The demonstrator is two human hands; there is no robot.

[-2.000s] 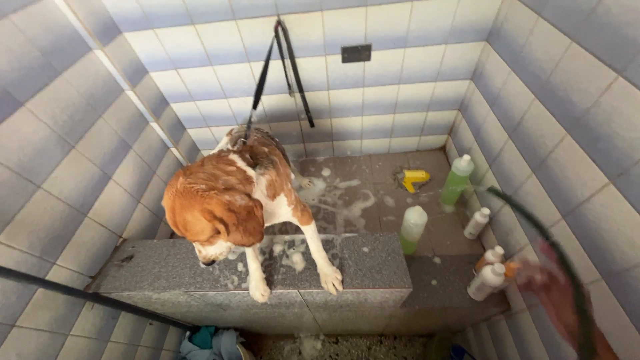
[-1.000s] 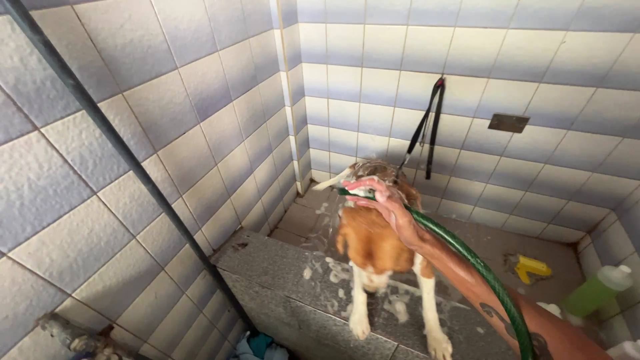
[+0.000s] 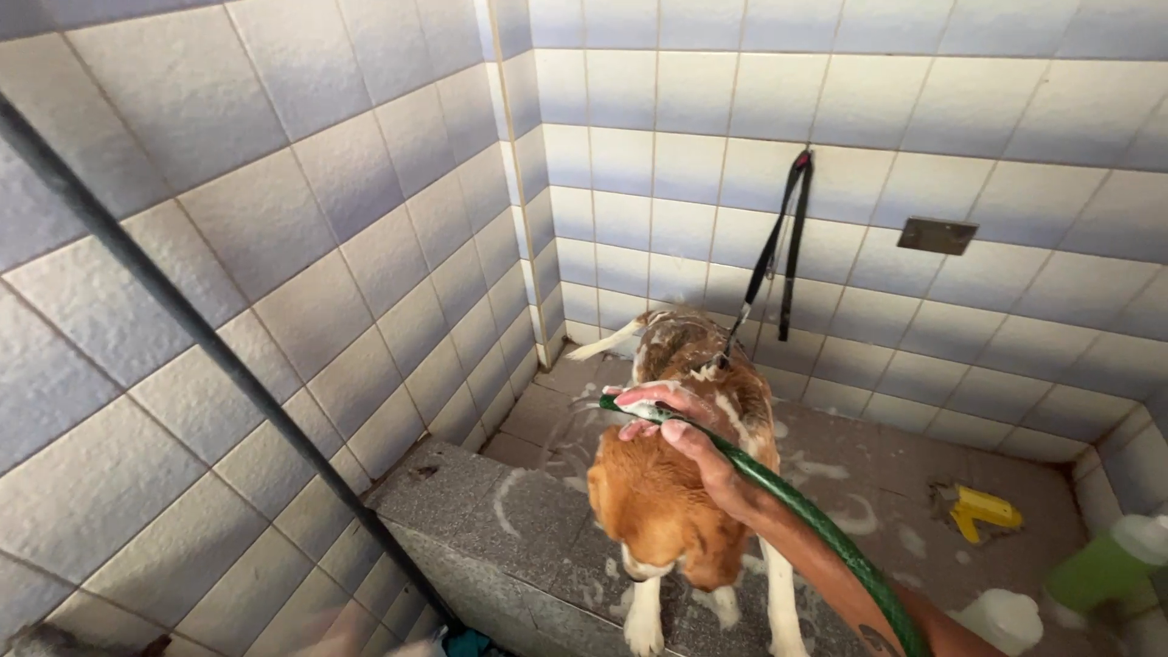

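My right hand [image 3: 675, 420] reaches in from the lower right, closed around a green garden hose [image 3: 803, 511]. A little water comes from the hose's open end, which points left. This hand is over the neck of a brown and white dog [image 3: 652, 502], whose head hangs low. Suds lie on the dog's wet back, and its front paws rest on a grey stone ledge [image 3: 456, 484]. A black leash [image 3: 765, 255] runs from the dog up to the back wall. At the bottom edge, my left hand [image 3: 342, 634] is a blur; its fingers cannot be made out.
Tiled walls enclose the wash area. A dark pole [image 3: 228, 365] slants across the left. On the sudsy floor at right lie a yellow plastic tool [image 3: 985, 511], a bottle of green liquid [image 3: 1100, 566] and a white-topped bottle [image 3: 999, 616]. Teal cloth [image 3: 470, 641] shows below the ledge.
My right hand and the hose have moved from the right side to over the dog. A blurred left hand has appeared at the bottom. The view has swung left since the first frame.
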